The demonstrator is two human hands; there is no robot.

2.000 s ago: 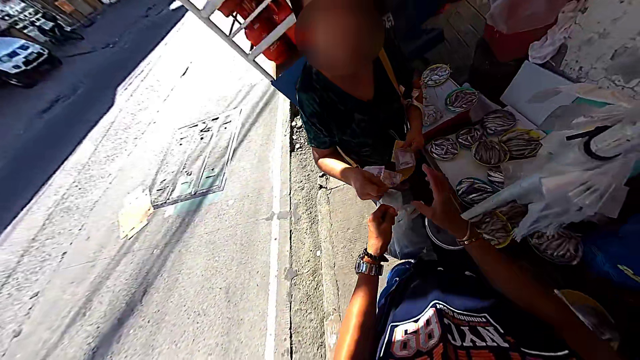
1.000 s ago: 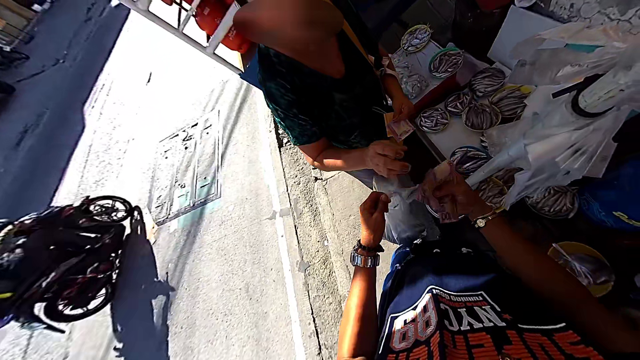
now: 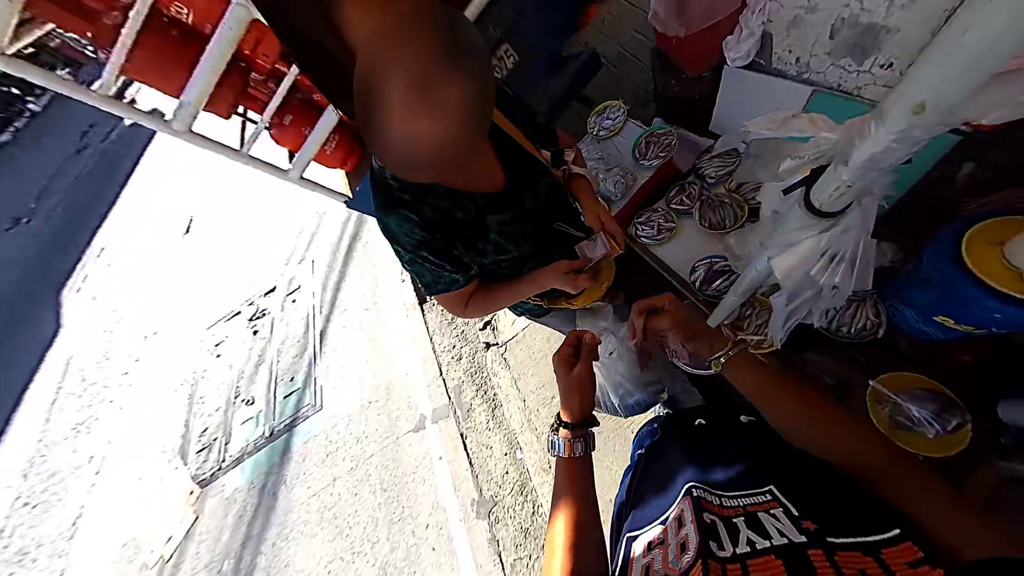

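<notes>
My left hand (image 3: 576,366), with a bracelet and a metal watch at the wrist, is raised with curled fingers beside a clear plastic bag (image 3: 620,372). My right hand (image 3: 672,328), a gold-coloured watch on its wrist, is closed on a banknote (image 3: 678,349), partly hidden by the fingers. Facing me stands a person in a dark green patterned shirt (image 3: 488,232), who holds banknotes (image 3: 594,250) in both hands near a yellow item at the waist. Whether my left fingers grip the bag's top cannot be told.
Plates of small fish (image 3: 722,211) stand on a white stall table to the right. Plastic bags hang on a white pole (image 3: 872,144). A blue drum (image 3: 936,280) and a yellow bowl holding a bag (image 3: 920,412) are at far right. Red gas cylinders (image 3: 312,132) stand behind a white railing.
The motorcycle seen at lower left one second ago is out of view. The banknote in my right hand shows less than before. The other person's hands stay together around banknotes.
</notes>
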